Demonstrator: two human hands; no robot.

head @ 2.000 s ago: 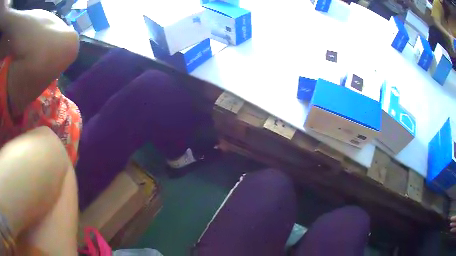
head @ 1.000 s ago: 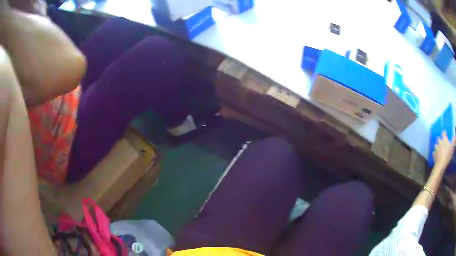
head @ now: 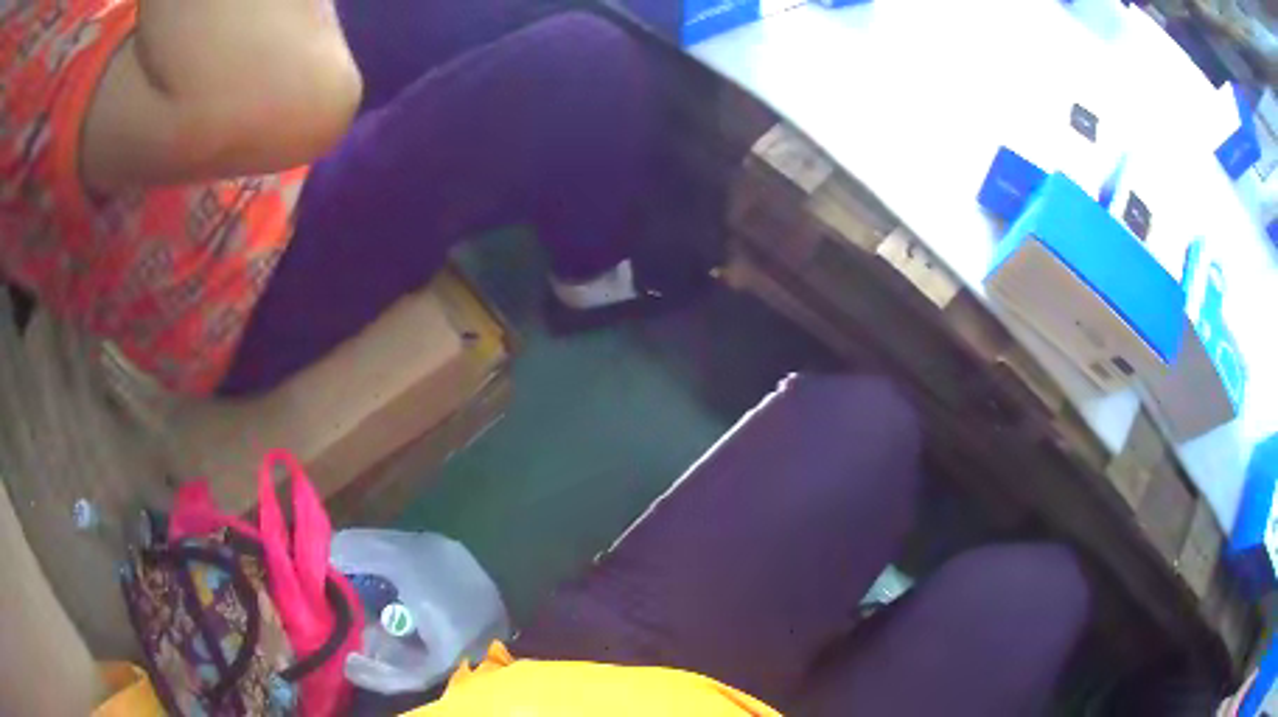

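Neither of my hands is in view. A bare arm, seemingly my left, is cut off at the lower left edge, and its hand does not show. The product carton [head: 1079, 315], with a blue top and pale side, stands near the table's front edge. The outline-print carton [head: 1201, 385] stands against its right side. A small product carton [head: 1142, 196] with a dark square picture is behind them, and a blue-faced box [head: 1009, 182] is at their left.
A seated person in an orange patterned top [head: 182, 266] and purple trousers is at left. A brown carton [head: 351, 378], a patterned bag [head: 196, 616] with pink straps and a clear plastic bag [head: 435, 602] are low at left. The table's rough wooden edge [head: 967, 329] runs diagonally.
The view has turned down and left, so the table shifts up and right and the bags show more fully. The white-sleeved arm that touched a blue box at right is no longer seen there.
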